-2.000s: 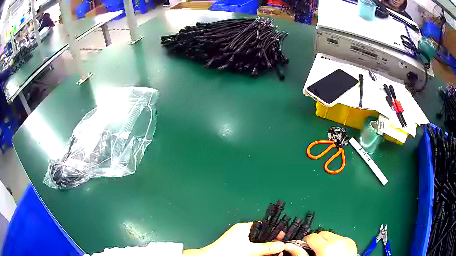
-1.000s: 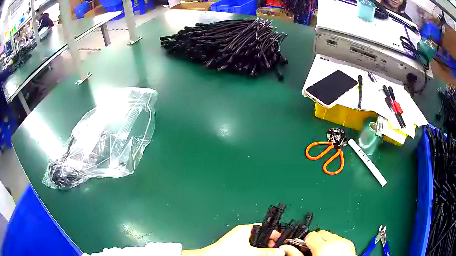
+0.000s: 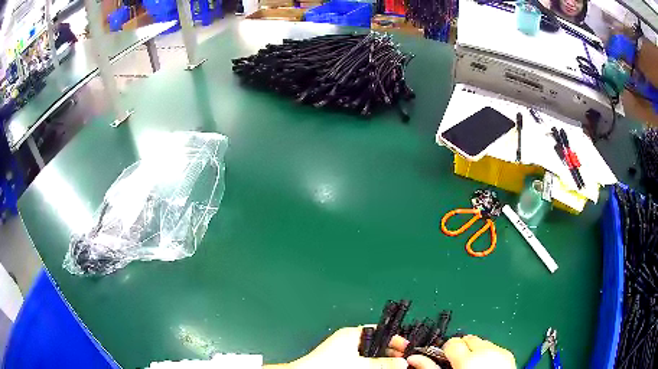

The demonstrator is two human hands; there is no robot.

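Observation:
A bunch of short black connector leads (image 3: 393, 321) shows at the bottom edge, just right of centre, thick ends pointing up. My left hand (image 3: 345, 350) is closed around the bunch from the left. My right hand (image 3: 479, 353) is at its right side, with fingers bent against the leads; the lower parts of both hands are cut off by the frame edge. The fingers hide the lower part of the leads, and I cannot tell which leads the right hand grips.
Nippers (image 3: 549, 349) lie lower right beside a blue bin (image 3: 613, 274) of leads. Orange-handled scissors (image 3: 470, 229), a white marker (image 3: 530, 238) and a phone (image 3: 477, 132) lie right. A lead pile (image 3: 325, 72) is at the far side, a plastic bag (image 3: 162, 202) left.
The leads have shifted slightly within my hands, and their top ends are spread differently. Both hands stay in nearly the same place. The camera view has tilted slightly.

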